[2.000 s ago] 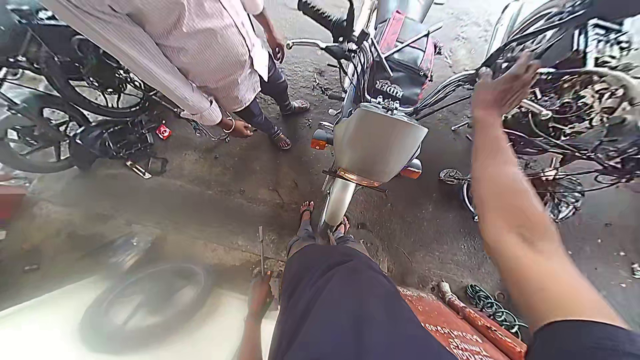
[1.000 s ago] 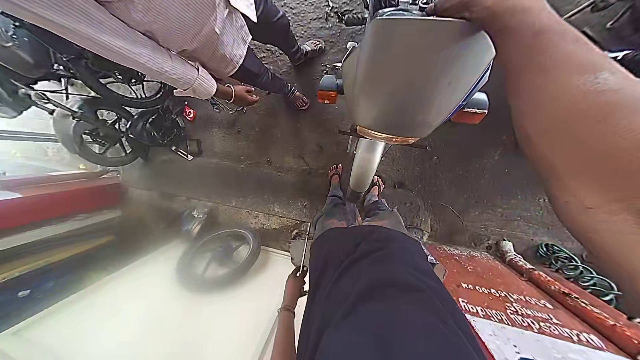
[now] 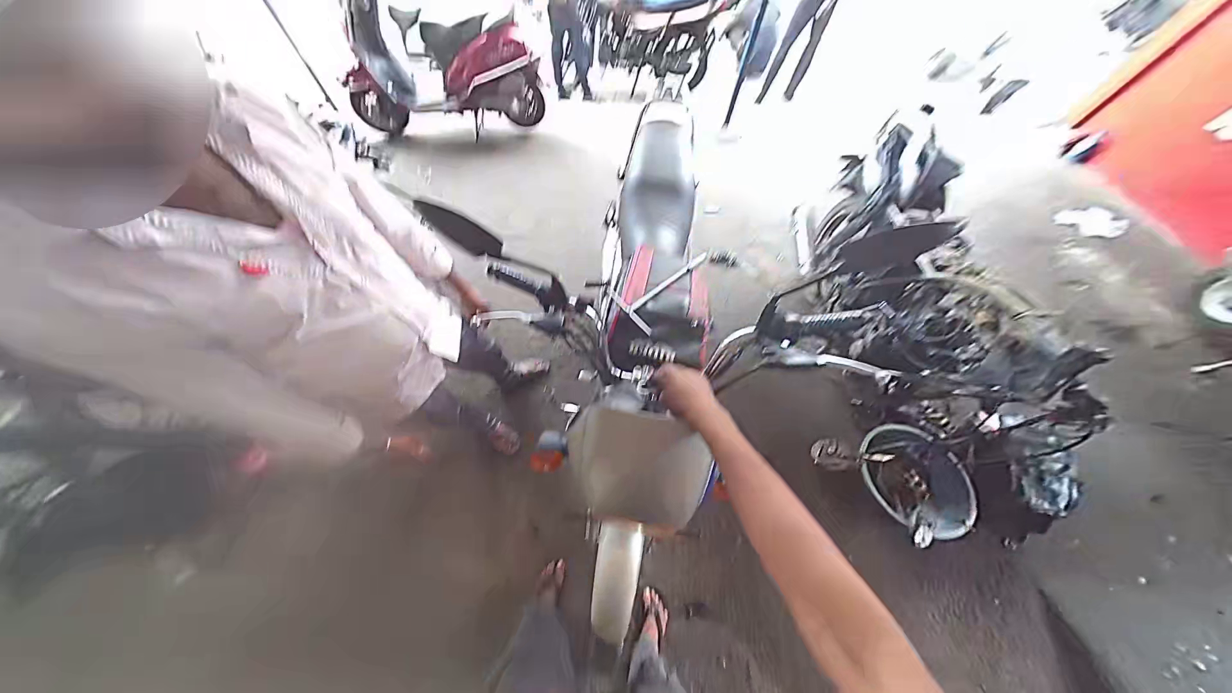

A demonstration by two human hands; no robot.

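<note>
A motorcycle faces me, with its grey headlight cowl and pale front mudguard just ahead of my feet. At the upper rear edge of the cowl, near the centre of the handlebar, is my right hand. Its fingers are curled and partly hidden, so their grip cannot be made out. A black handlebar grip with a lever lies to the right of that hand, another grip to the left. Behind the handlebar, a black and red cover lies over the fuel tank. My left hand is out of view.
A person in a pale shirt stands close on the left, one hand near the left lever. Partly dismantled motorcycles crowd the right side. A red scooter stands farther back, and a red panel at the upper right.
My right hand, earlier raised over the motorcycle on the right, is now at the cowl's upper edge. My left hand, holding a thin rod-like tool before, has left the view. The view has tilted up.
</note>
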